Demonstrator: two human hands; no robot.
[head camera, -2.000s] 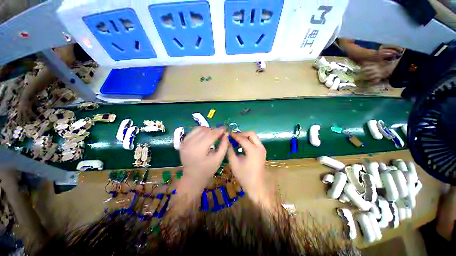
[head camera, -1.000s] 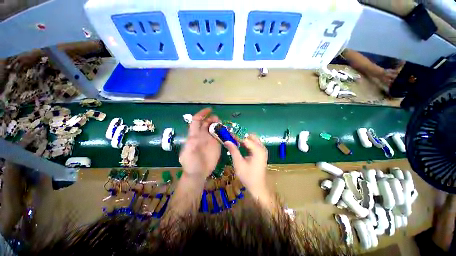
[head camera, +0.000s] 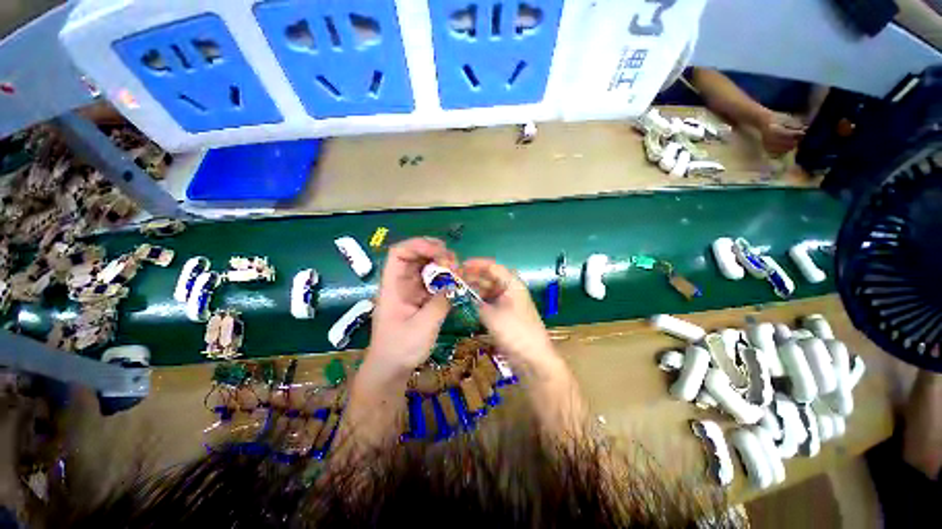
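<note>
My left hand (head camera: 405, 305) holds a white plastic housing (head camera: 432, 274) with a blue battery cell (head camera: 444, 282) inside, over the green conveyor belt (head camera: 516, 227). My right hand (head camera: 506, 310) is beside it with bent fingers at the housing's right end; a thin pale piece or wire shows between the hands, too small to name. Battery-and-board assemblies (head camera: 439, 411) lie in a row at the near bench edge, below and partly behind my forearms. A white housing (head camera: 351, 323) lies on the belt just left of my left hand.
More housings (head camera: 304, 293) lie spaced along the belt. A white heap of housings (head camera: 806, 382) is at right, by a black fan (head camera: 899, 258). Beige-brown subassemblies (head camera: 93, 279) pile at left. A power strip (head camera: 413, 62) hangs overhead. Another person's hand (head camera: 782, 134) is at far right.
The blue cell, held above the housing by my right fingers a second ago, now sits in it. My hands have come together. Belt items shifted left in view.
</note>
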